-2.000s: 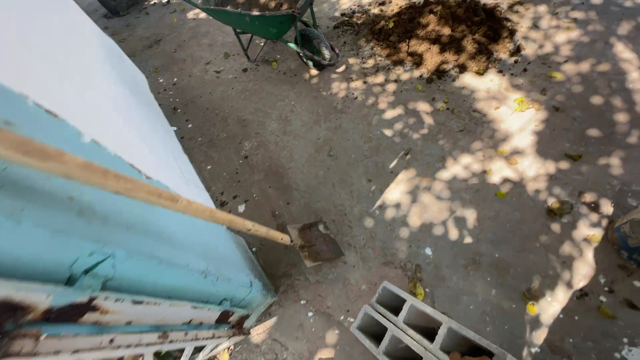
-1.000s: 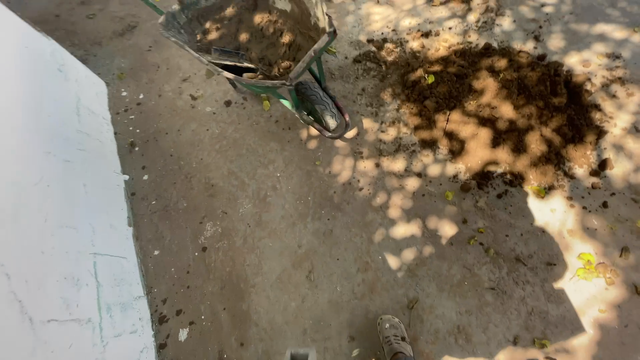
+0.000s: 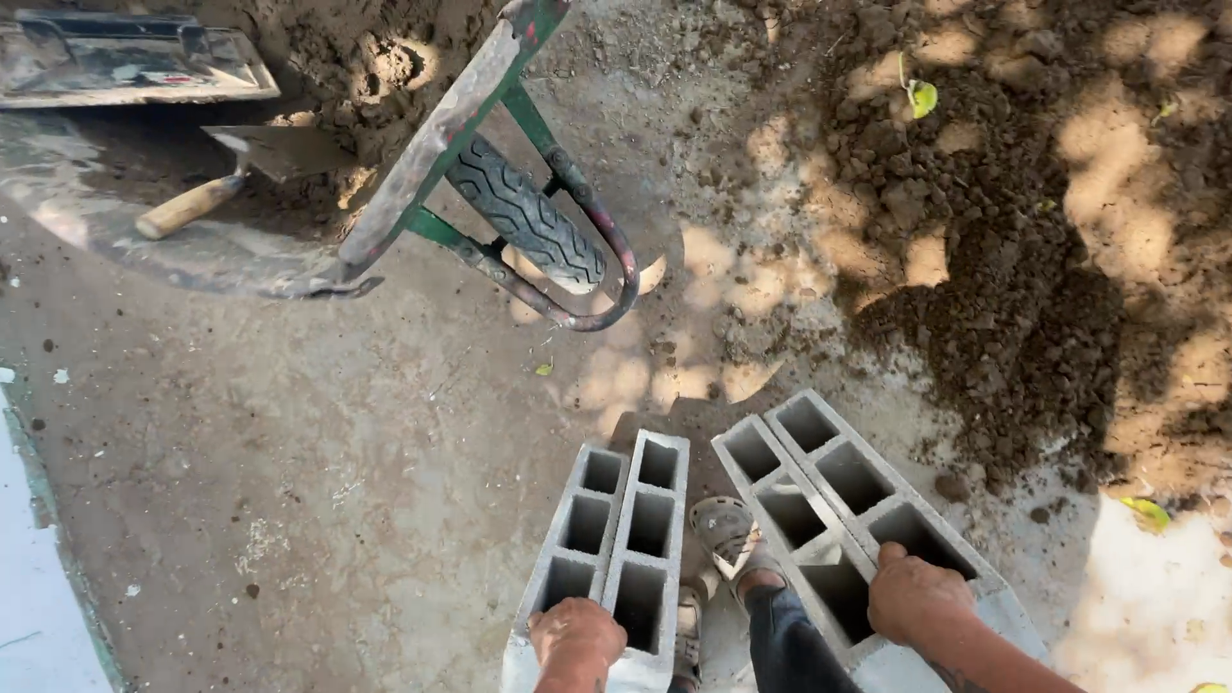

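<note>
My left hand (image 3: 577,630) grips a pair of grey hollow concrete blocks (image 3: 624,510) side by side, its fingers in the near cavities. A second pair of hollow concrete blocks (image 3: 799,481) is in the grip of my right hand (image 3: 919,592), whose fingers curl over the walls between the two blocks. Both pairs have their open cavities facing up and angle apart from each other, one on each side of my shoes. The fingertips are hidden inside the cavities.
Ahead stands a wheelbarrow, its tyre (image 3: 529,217) and curved front bar (image 3: 626,279) facing me. It holds mortar or soil, a wooden-handled trowel (image 3: 192,204) and a rectangular tray-like tool (image 3: 144,72). A heap of brown soil (image 3: 1011,318) lies at right, a white wall (image 3: 38,577) at left.
Both hands have come into view holding concrete blocks; neither shows in the earlier frames. The view has moved closer to the wheelbarrow. The shovel seen two seconds ago is out of view.
</note>
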